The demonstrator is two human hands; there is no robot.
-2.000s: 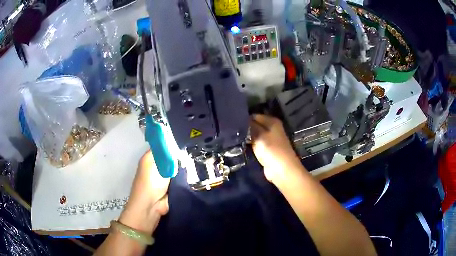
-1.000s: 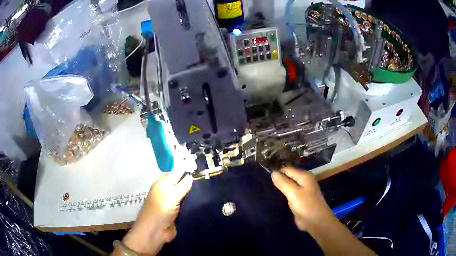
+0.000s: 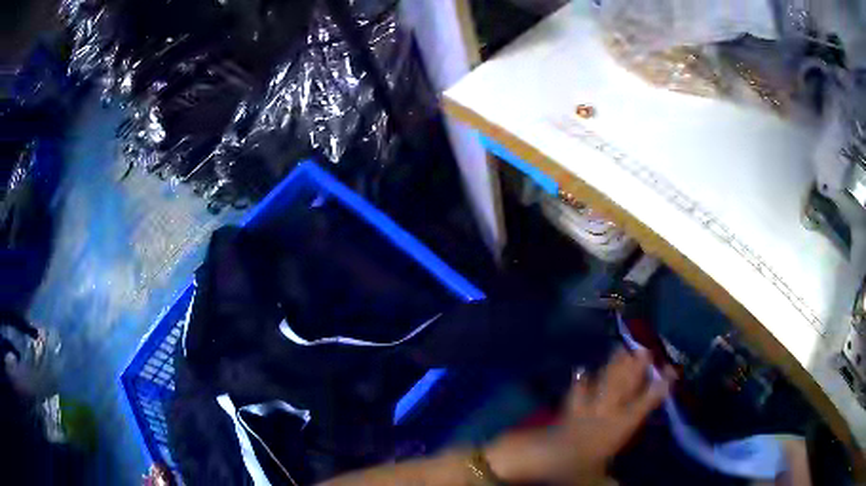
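My left hand, blurred and with a bracelet at the wrist, reaches across the lower middle. Its fingers are bent on a dark garment with white tape, between the crate and the table. A blue plastic crate stands at the left of the table, heaped with dark garments with loose white tapes. A skin-coloured patch, apparently my right hand or forearm, shows at the lower right past a white strip; its fingers cannot be made out.
The white table's wooden edge curves down the right side. A gold button, a printed scale and a bag of buttons are on it. Shiny black plastic lies behind the crate. Blue floor shows at far left.
The view has swung left and down from the sewing machine to the crate. My left hand has left the machine head and is now beside the table's edge with dark cloth.
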